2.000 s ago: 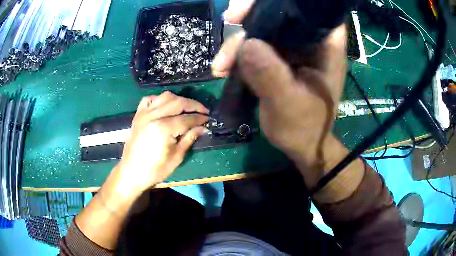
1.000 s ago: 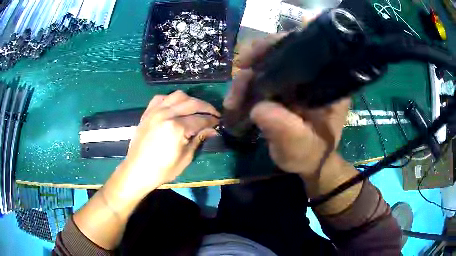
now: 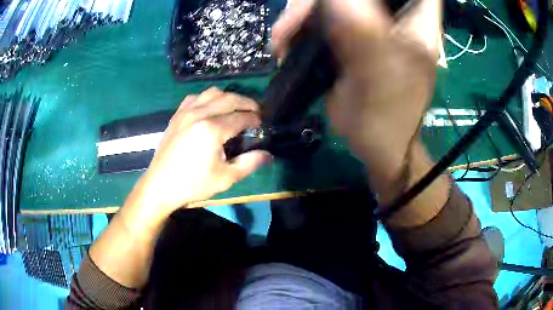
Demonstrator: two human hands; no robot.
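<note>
My left hand (image 3: 197, 142) lies over the long black fixture (image 3: 136, 125), around the near end of its fitting area. Its thumb and fingers are spread apart beside a small shiny metal piece (image 3: 253, 132); whether it grips anything is hidden. A silver-white strip (image 3: 130, 144) lies in the fixture's groove and runs under my left hand. My right hand (image 3: 382, 91) is blurred and holds the thick black electric screwdriver (image 3: 303, 72), which slants down towards the fixture. Its tip is not clear. A small ring (image 3: 308, 135) shows at the fixture's right end.
A black tray (image 3: 221, 76) of shiny pieces stands behind the fixture. White strips with dark ends (image 3: 79, 33) lie at the back left, grey strips (image 3: 17, 163) at the left edge. The black cord (image 3: 467, 145) loops past my right wrist. Cables and a cardboard box (image 3: 515, 192) are at the right.
My left thumb has moved apart from the fingers. My right hand has turned the screwdriver, whose body pointed right one second ago. The bench and tray have shifted up in the view.
</note>
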